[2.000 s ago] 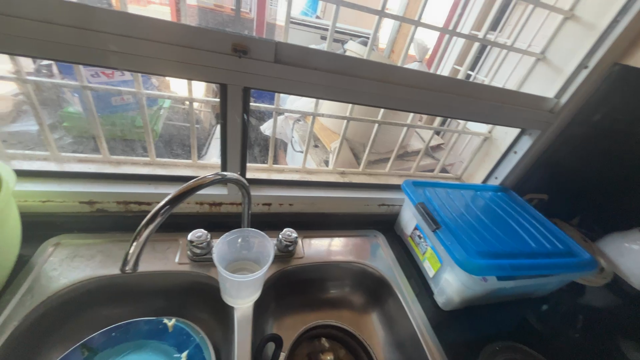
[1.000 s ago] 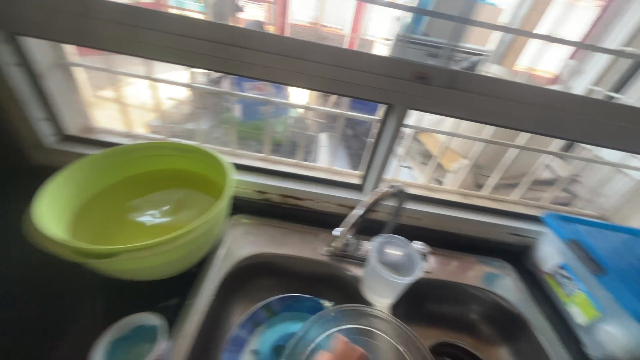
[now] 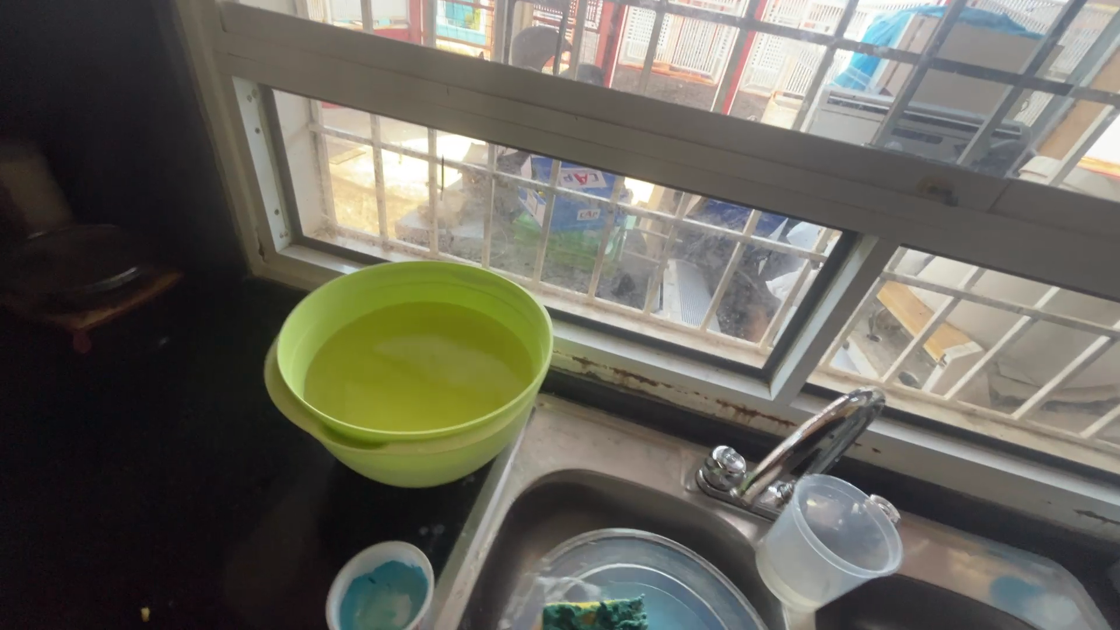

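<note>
Neither of my hands shows in the head view now. A green and yellow scrubbing sponge [image 3: 595, 614] lies at the bottom edge against a clear round lid or plate [image 3: 652, 560] with suds, over the left basin of the steel sink [image 3: 560, 437]. A clear plastic cup [image 3: 829, 542] stands by the divider, below the chrome faucet [image 3: 814, 442]. To the left of the sink is a lime-green plastic bowl [image 3: 411, 451] with liquid in it. Nearer, a small white tub [image 3: 381, 588] holds something blue.
Behind the sink runs a window frame [image 3: 612, 96] with white bars [image 3: 490, 206] outside it. The dark countertop [image 3: 219, 490] extends left, where a dim round object [image 3: 79, 262] sits. The right basin [image 3: 919, 604] is partly in view.
The view has swung left, bringing in the green bowl and losing the blue-lidded box. Fingers seen at the round clear item one second ago are out of view; the sponge now shows there.
</note>
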